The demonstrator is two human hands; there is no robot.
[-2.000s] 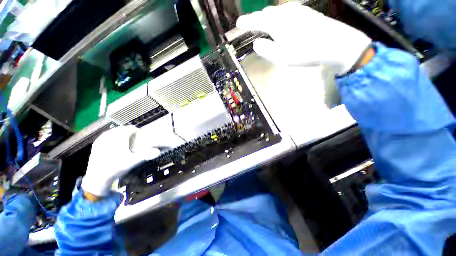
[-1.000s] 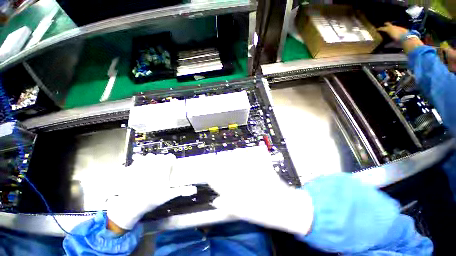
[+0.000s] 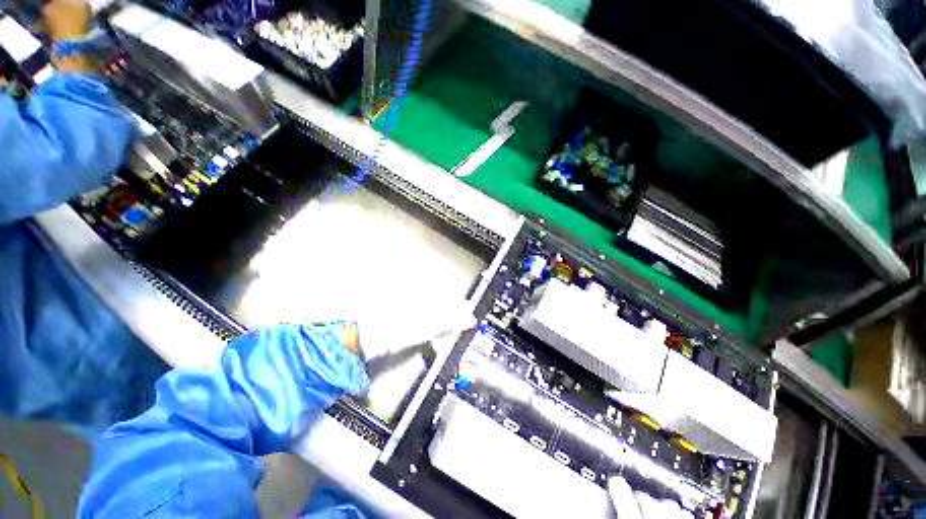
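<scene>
A black board carrier (image 3: pixel 406 451) lies on the conveyor at lower right, slanting in view. It holds a dark circuit board (image 3: pixel 569 405) with silver-white heatsinks (image 3: pixel 594 329) in two rows and small yellow parts between them. My left hand (image 3: pixel 421 329), white-gloved, reaches the carrier's left edge; glare hides its fingers and whether it grips. My right hand (image 3: pixel 640 502), white-gloved, is cut off by the bottom edge, with fingers over the front heatsink row; its grip cannot be made out.
Shiny metal plate (image 3: pixel 355 264) lies between the conveyor rails. At left, a person's blue sleeve (image 3: pixel 61 142) reaches over another board (image 3: pixel 183 172). The green shelf behind holds a pale strip (image 3: pixel 490 140), component tray (image 3: pixel 589 162) and silver strips (image 3: pixel 675 238). A blue coiled cord (image 3: pixel 406 71) hangs there.
The view has swung left and tilted, so the carrier appears lower right. My left hand has moved from the front heatsinks to the carrier's left edge. My right hand is now mostly out of view.
</scene>
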